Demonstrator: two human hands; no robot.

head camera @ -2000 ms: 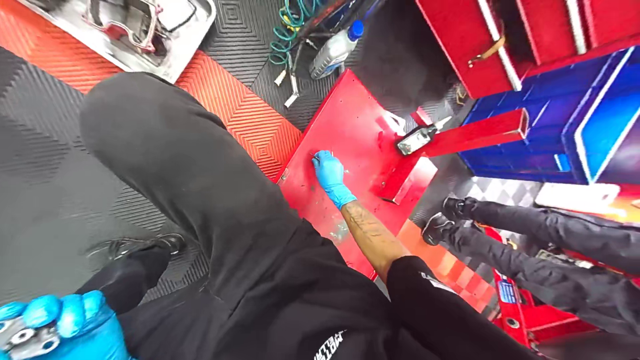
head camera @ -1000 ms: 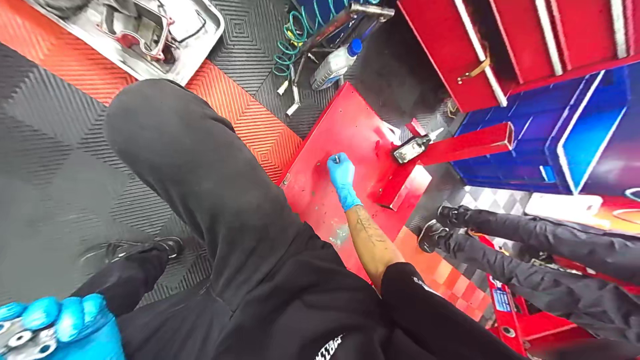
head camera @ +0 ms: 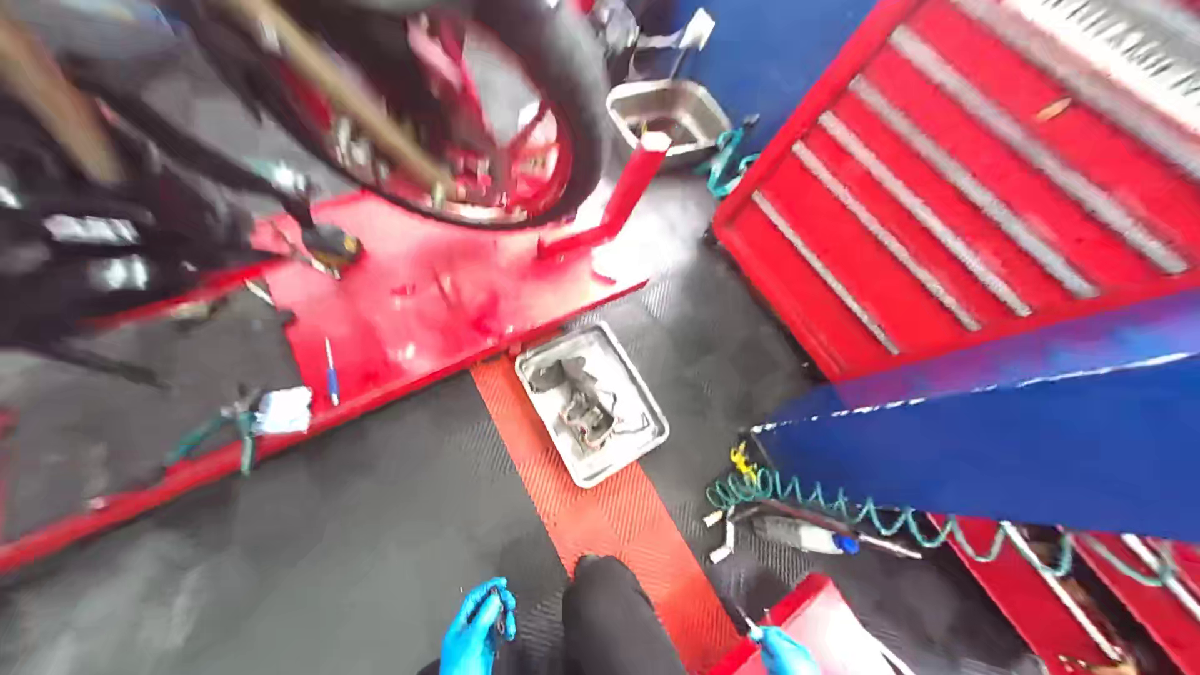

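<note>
My left hand (head camera: 480, 630), in a blue glove, is at the bottom edge left of my knee, its fingers curled around a small dark part (head camera: 499, 614). At the bottom right, my right hand (head camera: 786, 651), also gloved in blue, pinches a thin tool (head camera: 747, 621) with a pale end, beside a red metal surface (head camera: 814, 605). Most of the right hand is cut off by the frame. Ahead on the floor lies a white tray (head camera: 630, 457) holding dark and metal parts (head camera: 586, 412).
A motorcycle wheel (head camera: 586, 112) stands on a red lift platform (head camera: 403, 328) at the upper left, with pliers (head camera: 246, 427) and a blue-handled screwdriver (head camera: 332, 380) on it. A red drawer cabinet (head camera: 937, 178), coiled green hose (head camera: 844, 506) and plastic bottle (head camera: 797, 534) are at the right.
The view has swung to the motorcycle and tray. My right hand, earlier on the red surface with no tool plainly visible, now holds a thin tool.
</note>
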